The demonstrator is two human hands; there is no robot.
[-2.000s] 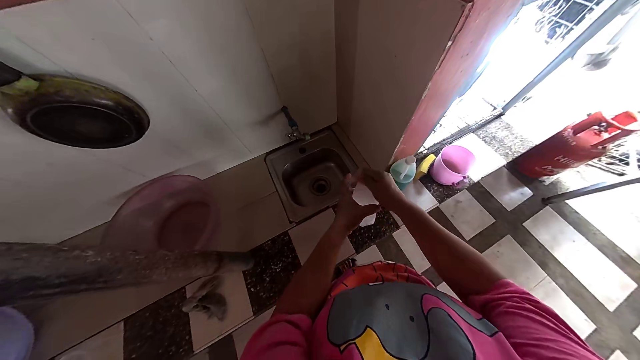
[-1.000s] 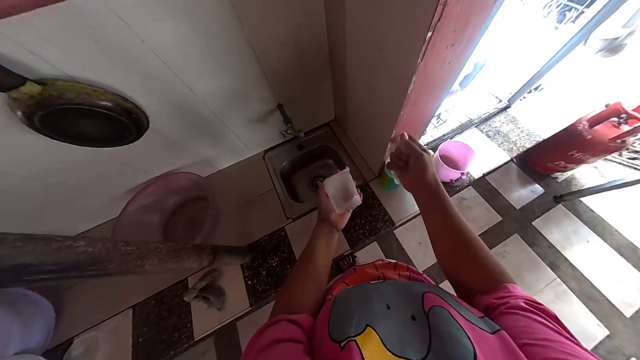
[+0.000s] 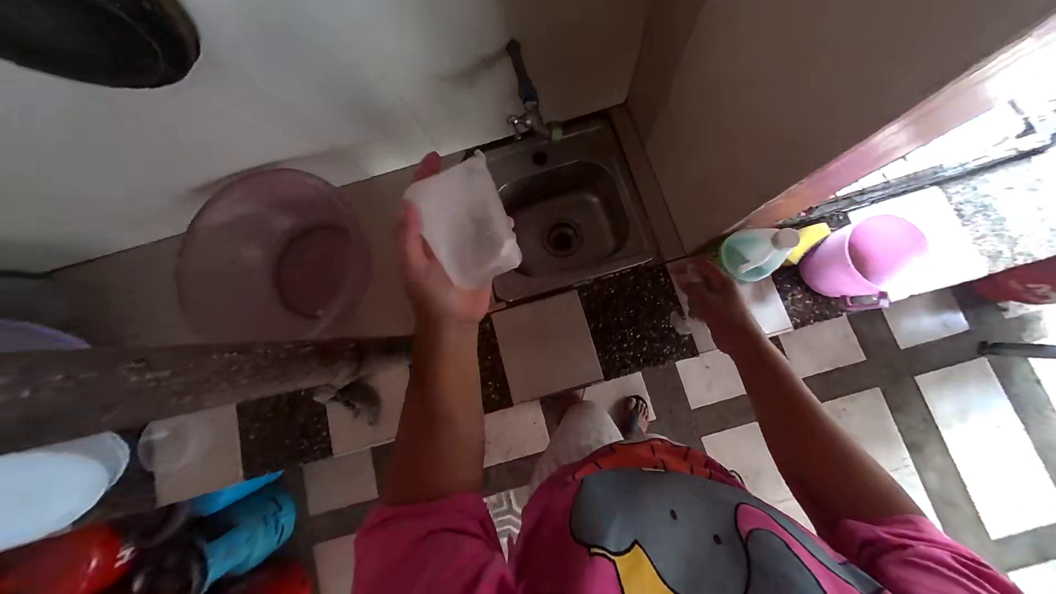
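My left hand holds a translucent whitish block, apparently ice, on its palm, fingers around the side, just left of the stainless steel sink. A wall faucet stands at the sink's back edge. Near the counter's right end, my right hand is lowered beside a bottle of green liquid; a thin, clear, wispy thing shows at its fingers, and whether they grip it cannot be made out.
A pink translucent basin sits left of the sink, behind a thick weathered post. A crumpled cloth lies on the tiled edge. Right of the bottle are a yellow object and a pink pail. A frying pan hangs upper left.
My left hand has moved left with the block, from the sink's front to its left side. My right hand, raised as a closed fist a second ago, is now lower beside the bottle. The view has shifted.
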